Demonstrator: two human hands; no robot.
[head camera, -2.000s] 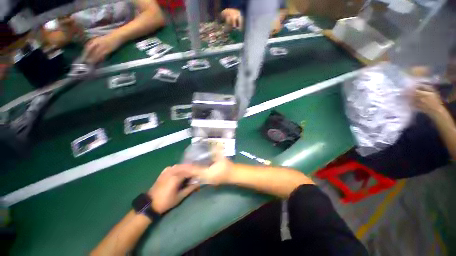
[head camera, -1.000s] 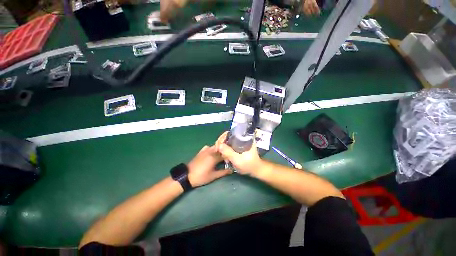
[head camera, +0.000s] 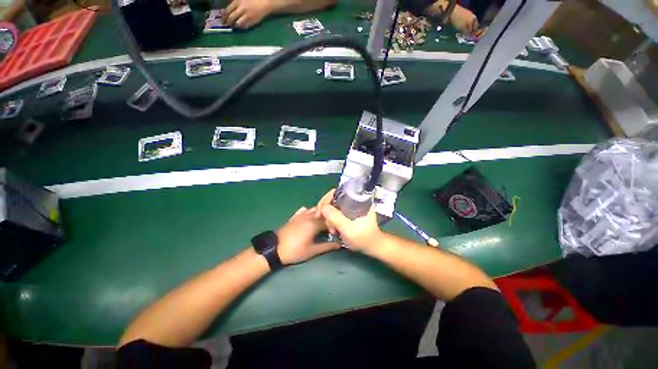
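My right hand (head camera: 355, 229) is closed around the thick grey electric screwdriver (head camera: 353, 198), held upright with its dark cable rising from the top. My left hand (head camera: 301, 236) is beside it, fingers touching a small white part (head camera: 332, 238) under the screwdriver, mostly hidden by both hands. The white-grey screw feeder (head camera: 378, 155) stands directly beyond the screwdriver. The screwdriver tip is hidden.
White housings (head camera: 234, 138) lie on the green conveyor beyond a pale rail (head camera: 195, 177). A black fan (head camera: 472, 202) and thin blue tool (head camera: 416, 228) lie right. A plastic bag of white parts (head camera: 613, 202) is far right. Other people's hands (head camera: 249, 11) show across.
The view has shifted slightly since a second ago, and the housings on the conveyor appear a little further left. My hands stay together at the screwdriver. Hands across the line have moved.
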